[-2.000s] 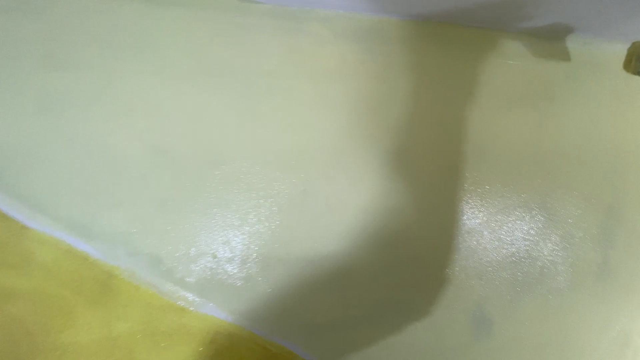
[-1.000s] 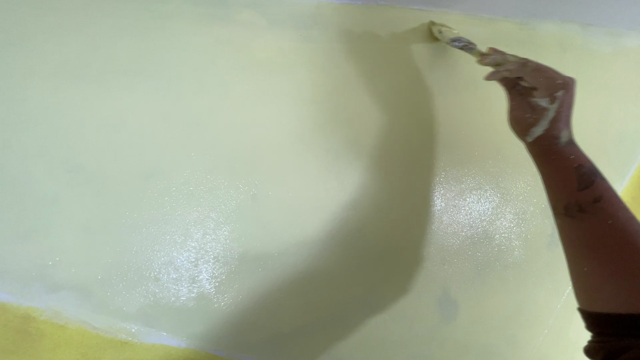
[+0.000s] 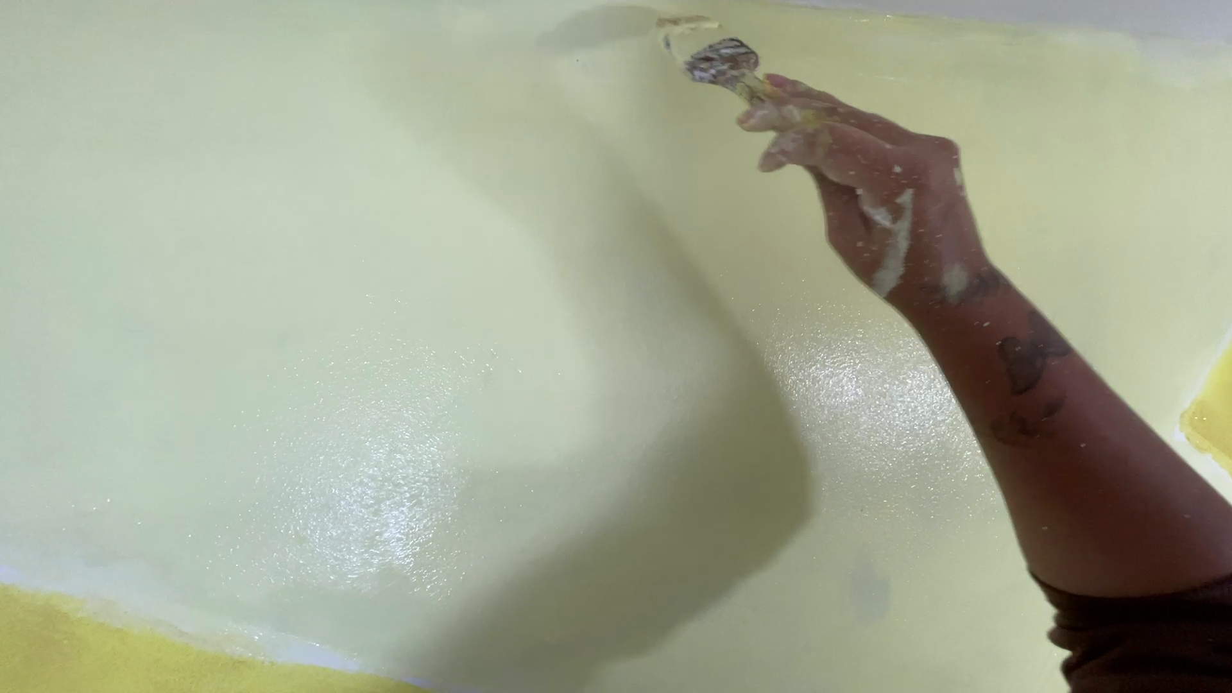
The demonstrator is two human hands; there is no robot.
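My right hand [image 3: 881, 183], spotted with pale paint, holds a paintbrush [image 3: 720, 60] by its handle near the top of the view. The brush has a paint-smeared ferrule and pale, loaded bristles, which point up and to the left at the pale yellow-green painted surface [image 3: 462, 241]. Whether the bristle tips touch the surface is hard to tell. Tattoos mark the forearm, and a dark sleeve ends near the elbow. My left hand is out of view.
A greyish-white band [image 3: 1088, 12] runs along the top right edge. Deeper yellow areas lie at the lower left [image 3: 125, 640] and at the right edge [image 3: 1215, 414], each bordered by a whitish line. The arm's shadow and glossy wet-looking glare cross the pale surface.
Two seconds ago only the brush's edge showed at the far right; my right hand has since come into view with it. Over the last second hand and brush have moved left along the upper edge.
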